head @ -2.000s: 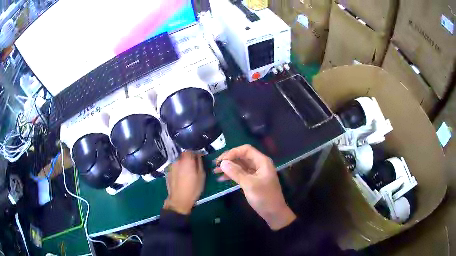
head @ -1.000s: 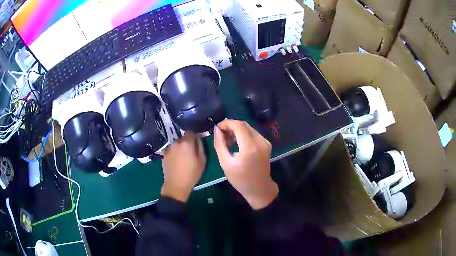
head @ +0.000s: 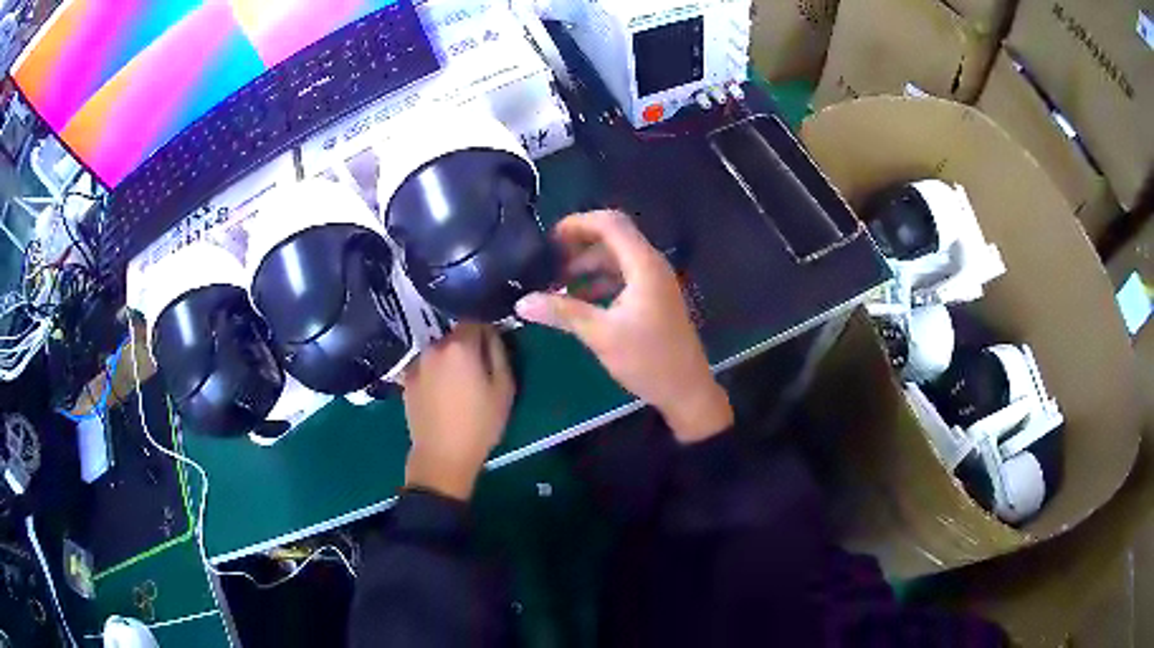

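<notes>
Three white cameras with glossy black balls stand in a row on the green-matted bench: a left one [head: 215, 355], a middle one [head: 327, 304] and a right one [head: 462, 228]. My right hand [head: 620, 298] is at the right side of the right camera's ball, thumb at its lower edge and fingers curled beside it. Whether it holds a small part cannot be told. My left hand [head: 458, 403] is just below the same ball, knuckles up. Its fingertips are hidden, so its grip cannot be told.
A keyboard [head: 272, 120] and monitor [head: 165, 63] are behind the cameras. A white box with a dark display [head: 668, 57] stands at the back. A flat black rectangle [head: 787, 187] lies at the bench's right. An open carton [head: 1076, 418] holds more cameras. A thin white cord hangs at left.
My right hand came up from in front of the bench to the right camera's ball, and its fingers have now spread around the ball's right side. My left hand stays below the ball.
</notes>
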